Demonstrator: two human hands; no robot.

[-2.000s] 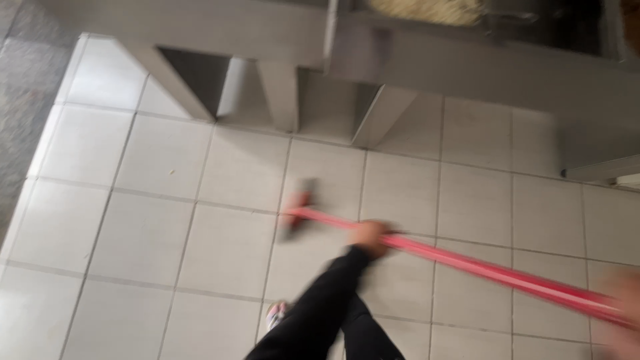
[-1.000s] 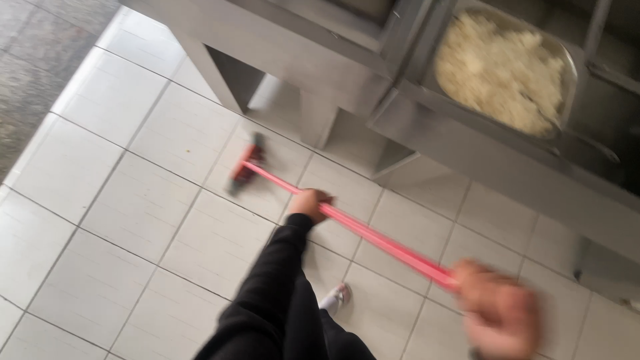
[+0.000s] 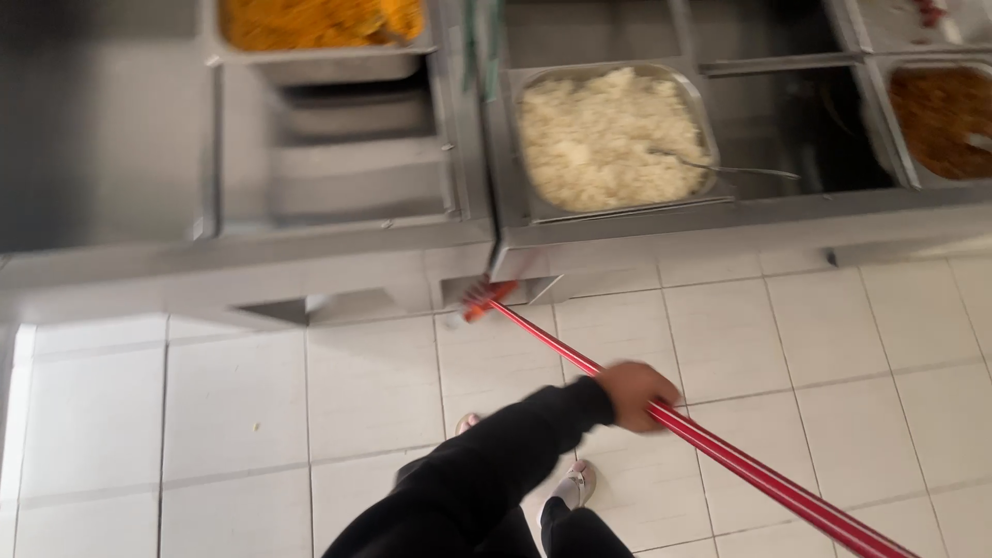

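Note:
My left hand (image 3: 637, 395), in a black sleeve, is closed around the red handle (image 3: 775, 477) of a broom, partway along it. The handle slants from the lower right corner up to the left. Its small orange-red head (image 3: 488, 299) is blurred and lies beside the lower edge of the steel counter, near a gap under it. Whether its bristles touch the floor cannot be told. My right hand is out of view, and the handle's upper end runs past the frame's edge.
The steel serving counter (image 3: 349, 242) spans the top. It holds pans of white rice (image 3: 604, 143), orange food (image 3: 310, 23) and brown food (image 3: 942, 116); a spoon handle (image 3: 756, 172) sticks out of the rice pan. A small crumb (image 3: 256, 426) lies on the tiled floor (image 3: 372, 380). My feet are below.
The view has swung, showing more of the counter. The broom head, earlier over open tiles, is now at the counter's lower edge. My right hand, earlier on the upper handle, has left view.

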